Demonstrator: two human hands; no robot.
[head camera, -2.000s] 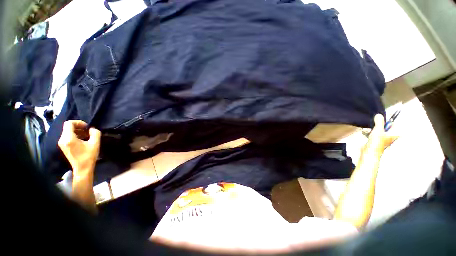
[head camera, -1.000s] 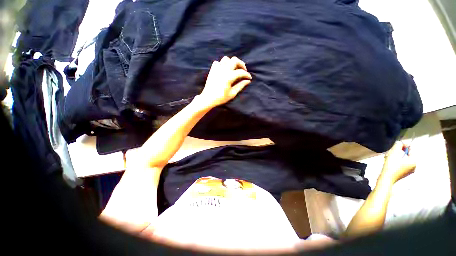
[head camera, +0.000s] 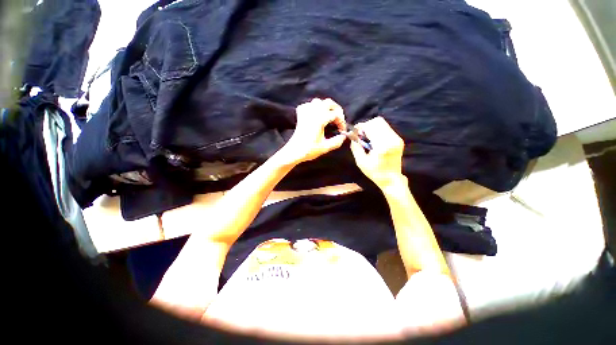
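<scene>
A large dark navy denim garment (head camera: 432, 87) lies spread in front of me, with a stitched patch pocket (head camera: 177, 50) at its left. My left hand (head camera: 316, 129) is over the middle of the garment, fingertips pinched near a raised bit of cloth; a thread there is too fine to see. My right hand (head camera: 381, 149) is just to its right, closed around small thread snips (head camera: 363, 140) with dark and blue parts. The tips of the snips meet the left fingertips. What exactly lies between them is hidden.
Another dark cloth (head camera: 304, 212) lies by my lap. More dark garments (head camera: 57, 50) and a pale-and-dark heap (head camera: 57, 155) are at the left. The white tabletop (head camera: 540, 64) shows at the upper right, and a pale surface (head camera: 560, 222) at the lower right.
My right hand has come from the far right edge to the middle with the snips. My left hand moved from the garment's left edge to the middle, then slightly right and down.
</scene>
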